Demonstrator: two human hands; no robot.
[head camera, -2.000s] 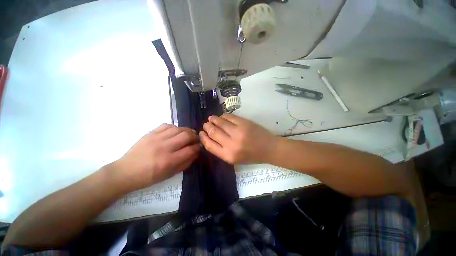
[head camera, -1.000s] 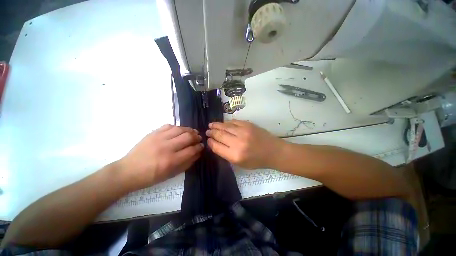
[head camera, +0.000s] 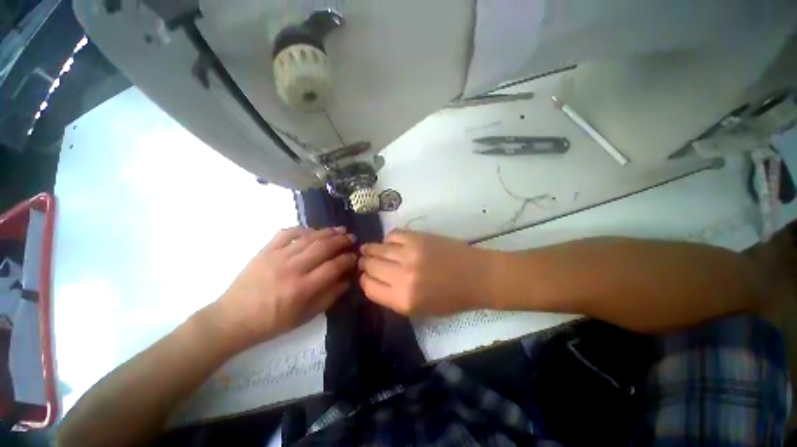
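Note:
A dark fabric piece (head camera: 356, 336) runs from under the sewing machine head (head camera: 384, 61) down over the table's front edge to the lap. My left hand (head camera: 293, 279) lies on its left side, fingertips on the cloth. My right hand (head camera: 419, 272) pinches or presses its right side, fingertips close to those of my left hand. The small ribbed cream knob (head camera: 363, 202) is just above my fingers. The needle and presser foot are hidden behind the machine head. A larger ribbed cream knob (head camera: 302, 77) is above, with thread running down from it.
Grey thread snips (head camera: 522, 145), a white stick (head camera: 591, 131) and loose thread ends (head camera: 527, 206) lie right of the needle area. A thin dark tool (head camera: 496, 99) lies near the machine. A red basket (head camera: 49, 306) with pale and dark pieces is at the left. A printed ruler band (head camera: 498, 319) follows the front edge.
The view has shifted and tilted, so the machine head now hides the foot and the fabric's far end, and more of the red basket shows. My hands keep their hold on the cloth.

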